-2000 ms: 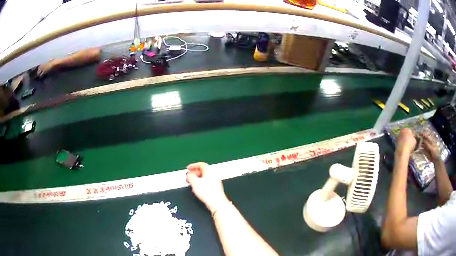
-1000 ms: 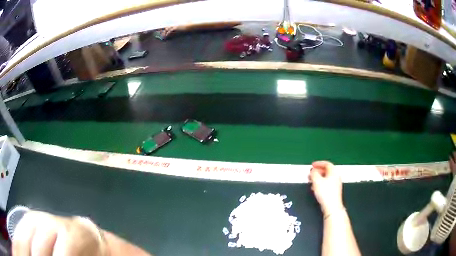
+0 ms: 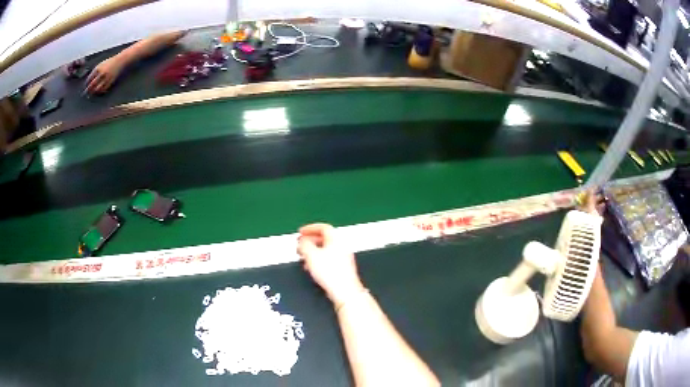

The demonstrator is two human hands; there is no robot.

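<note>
My right hand [image 3: 329,261] rests over the white belt edge rail [image 3: 257,254], fingertips curled together; whether it holds a small part cannot be told. A loose pile of small white parts [image 3: 246,332] lies on the dark green bench mat, left of my right forearm. Two open phones lie on the green conveyor belt [image 3: 363,193] at the left. One phone [image 3: 100,230] is tilted close to the rail; the other phone [image 3: 154,205] lies to its right, a little further back. Both show a green board and a grey-brown plate. My left hand is out of the picture.
A cream desk fan [image 3: 571,264] stands right of my forearm. A neighbouring worker's arm [image 3: 601,317] and a silvery tray [image 3: 651,227] are at the far right. Yellow strips [image 3: 570,164] lie on the belt. Another person's hand [image 3: 106,75] is across the belt. An overhead shelf spans the top.
The view swung left, then back right. My left hand showed at lower left a second ago and is now out of the picture. Two phones now show at left, where one showed two seconds ago.
</note>
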